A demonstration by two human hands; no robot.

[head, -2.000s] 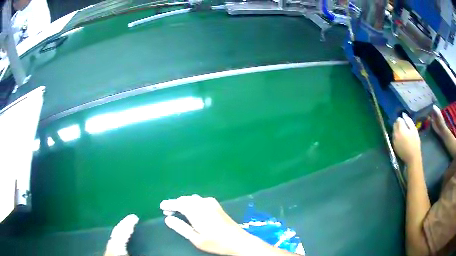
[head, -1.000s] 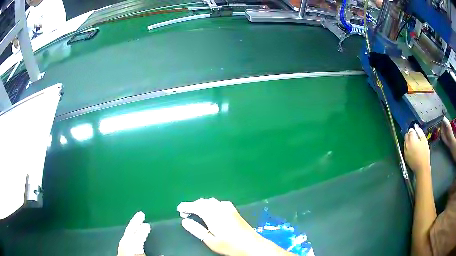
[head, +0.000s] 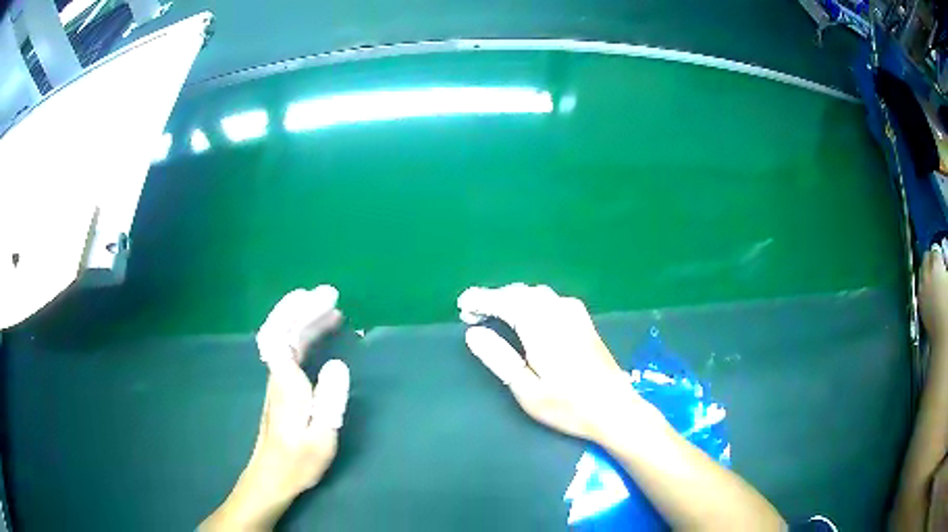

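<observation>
My left hand [head: 298, 400] is over the dark mat edge left of centre, with white coverings on its fingertips, thumb and fingers apart, holding nothing visible. My right hand [head: 541, 353] is to its right, fingertips covered in white, fingers curved and apart from the thumb, also holding nothing visible. Crumpled shiny blue film [head: 681, 405] lies on the dark green mat [head: 437, 457], partly hidden under my right forearm. No phone part shows near my hands.
The glossy green belt [head: 499, 208] runs across in front, bordered by a pale rail [head: 468, 46]. A white fixture plate [head: 94, 156] stands at the left. At the right edge are blue equipment [head: 902, 135] and another person's arm [head: 931, 353].
The view has tilted down and shifted right, so the far side of the line has mostly gone out of view. More of my left hand and of the blue film now shows.
</observation>
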